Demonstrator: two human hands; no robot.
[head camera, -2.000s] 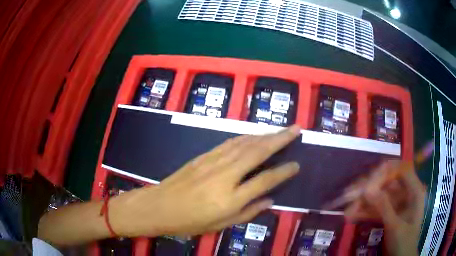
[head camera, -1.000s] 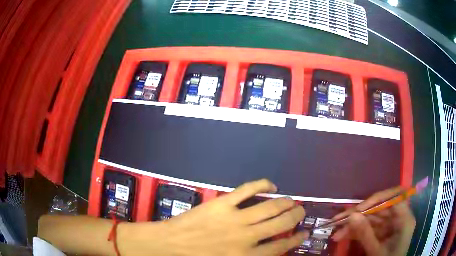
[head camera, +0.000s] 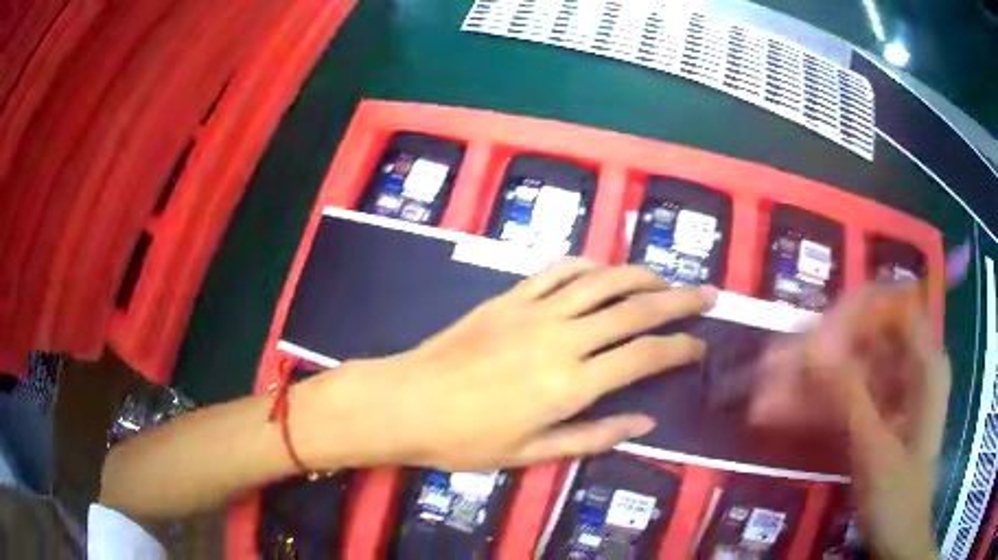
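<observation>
The black adhesive sheet (head camera: 405, 290) lies across the middle of the red foam tray (head camera: 492, 123), with white edges. My left hand (head camera: 525, 366) rests palm down on it, fingers apart, holding nothing and hiding part of it. My right hand (head camera: 865, 372) is blurred over the sheet's right part. It holds the tweezers, whose pink-purple end (head camera: 959, 266) sticks out at upper right; the tip is too blurred to tell. Phones with open backs, such as one phone (head camera: 679, 235), sit in pockets above and below the sheet. Any adhesive piece is too small to see.
A white lattice sheet (head camera: 679, 55) lies beyond the tray. A barred sticker sheet (head camera: 976, 459) is at the right edge. Stacked red foam trays (head camera: 120, 164) lean at the left. Crumpled clear plastic (head camera: 148, 413) is at lower left.
My left hand has moved up from the lower phones onto the black sheet. My right hand, with the tweezers, has moved up from a lower phone to the sheet. The view has shifted.
</observation>
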